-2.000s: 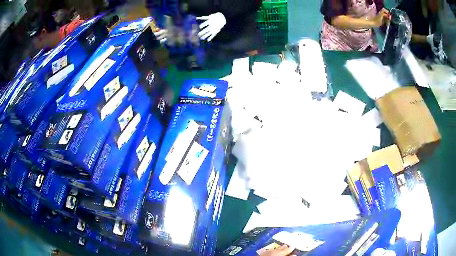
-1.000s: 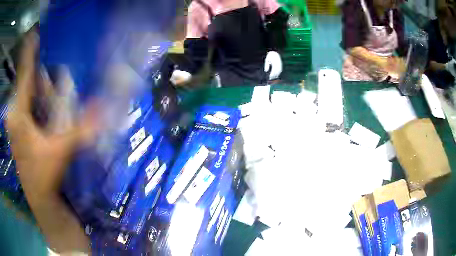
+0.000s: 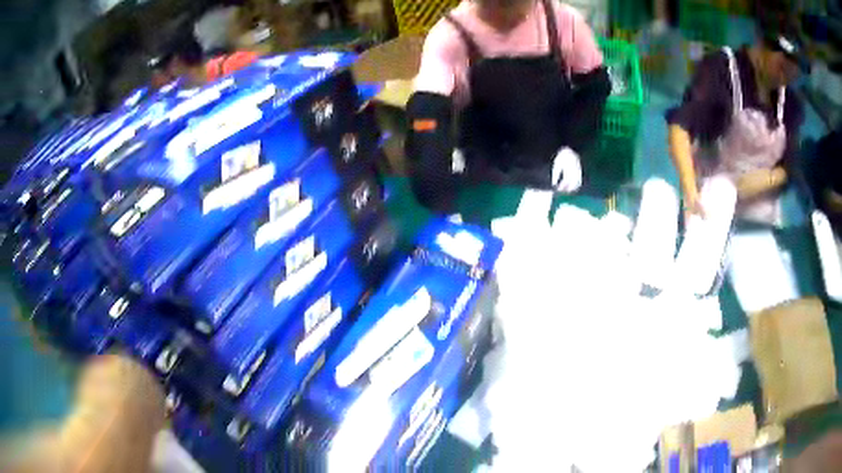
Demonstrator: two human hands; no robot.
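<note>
A high stack of blue laminator cartons (image 3: 268, 249) fills the left, dark ends facing right. Another blue carton (image 3: 397, 342) lies along its right side. A heap of white leaflets (image 3: 600, 342) covers the table beside it. My left hand (image 3: 102, 416) is at the lower left edge, in front of the stack, blurred and cut off; its fingers cannot be made out. A blurred skin-coloured patch at the lower right edge, perhaps my right hand (image 3: 817, 454), is mostly cut off.
Brown-flapped flat cartons (image 3: 725, 439) and a small brown box (image 3: 794, 356) are at the right. Two white laminators (image 3: 655, 231) stand behind the heap, a co-worker's hand at one. A gloved co-worker in a dark apron (image 3: 512, 115) is opposite. Green crates (image 3: 620, 102) are behind.
The blue carton raised in my left hand a second ago is no longer held up; the stack shows one more carton on top. My left hand has dropped. A second laminator now stands behind the heap.
</note>
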